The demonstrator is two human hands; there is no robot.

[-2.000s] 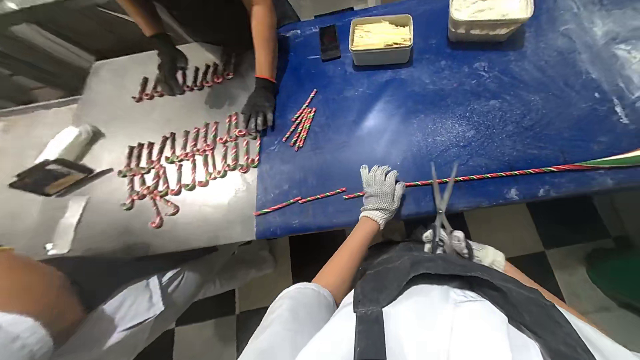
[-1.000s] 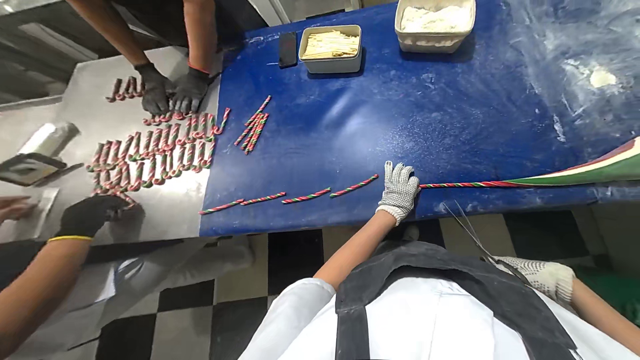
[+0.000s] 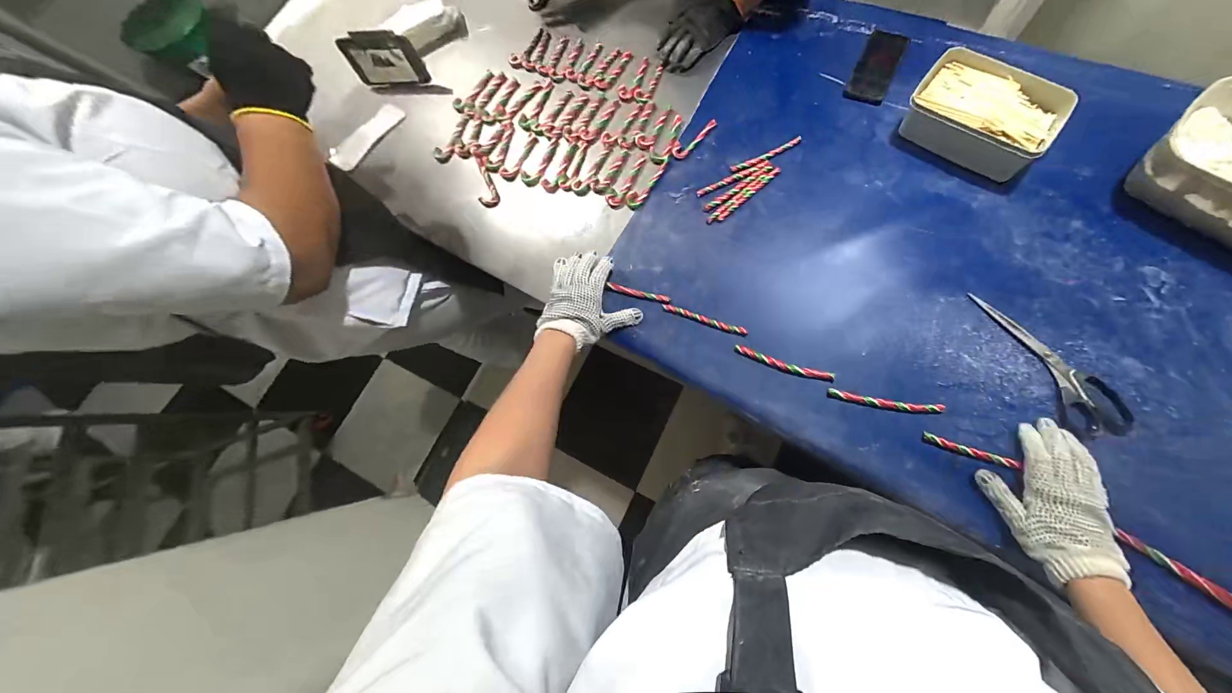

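My left hand, in a white knit glove, lies flat with fingers apart at the seam of steel and blue surfaces, touching the end of a red, green and white striped candy stick. More cut sticks run in a loose line to the right. My right hand, gloved alike, rests palm down over a long striped candy rope; the rope shows on both sides of it. Metal scissors with dark handles lie on the blue table just beyond that hand. Several straight sticks sit in a small pile farther back.
Rows of hooked candy canes cover part of the steel table. A tub of thin pale sticks, a dark phone and a tub of white powder stand behind. Co-workers' black-gloved hands are at the left and top.
My left hand has moved left along the cut sticks. My right hand has let go of the scissors, which now lie on the table, and is on the rope. The view has swung left.
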